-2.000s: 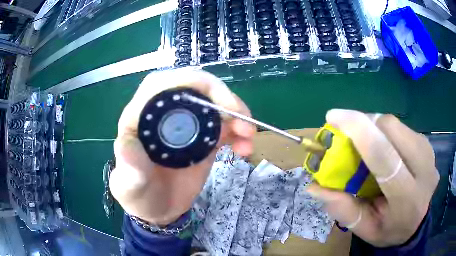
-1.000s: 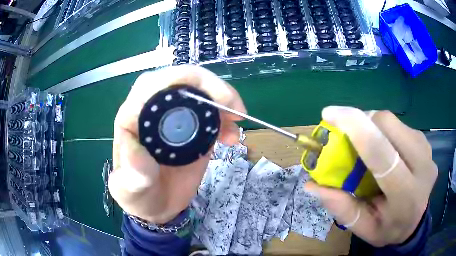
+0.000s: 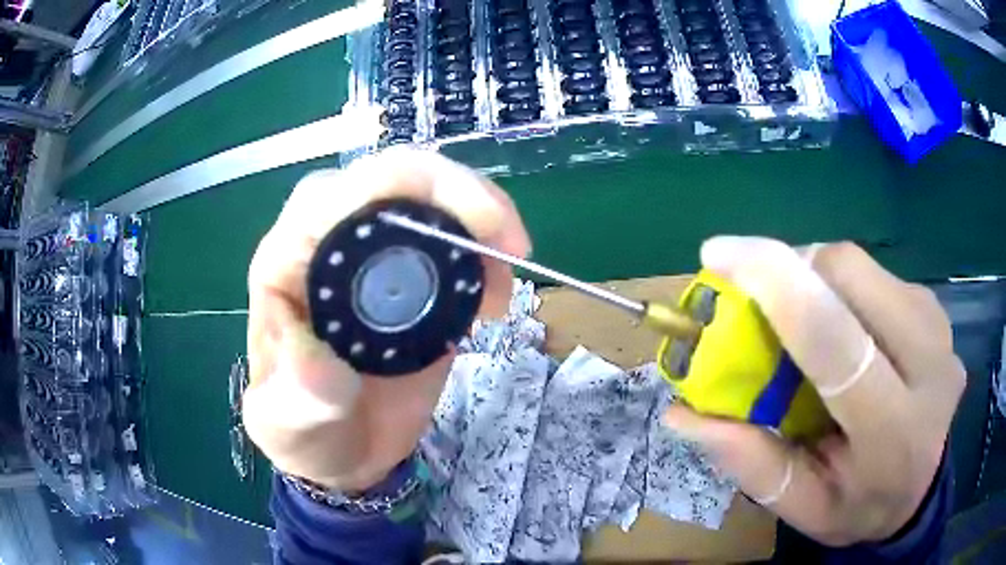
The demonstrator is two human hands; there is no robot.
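Note:
My left hand (image 3: 320, 408) holds the round black part (image 3: 394, 289) with its face up, showing a grey centre and a ring of small pale dots. My right hand (image 3: 844, 386) grips the yellow handheld tool (image 3: 728, 359) with a blue band; whitish finger covers are on its fingers. The tool's thin silver shaft (image 3: 530, 266) runs left from a brass-coloured collar (image 3: 671, 321). Its tip lies at the upper edge of the part's face, near the ring of dots. Whether the tip touches the part cannot be told.
Stained wipes (image 3: 574, 452) lie on a tan board (image 3: 601, 326) below the hands. A clear tray of black parts (image 3: 596, 66) stands at the back on the green mat (image 3: 684, 210). A blue bin (image 3: 899, 83) with white contents is back right. Stacked trays (image 3: 77, 353) stand at left.
The round black part has turned slightly in my left hand, and its dots have shifted. The shaft's tip and the tool have moved slightly left.

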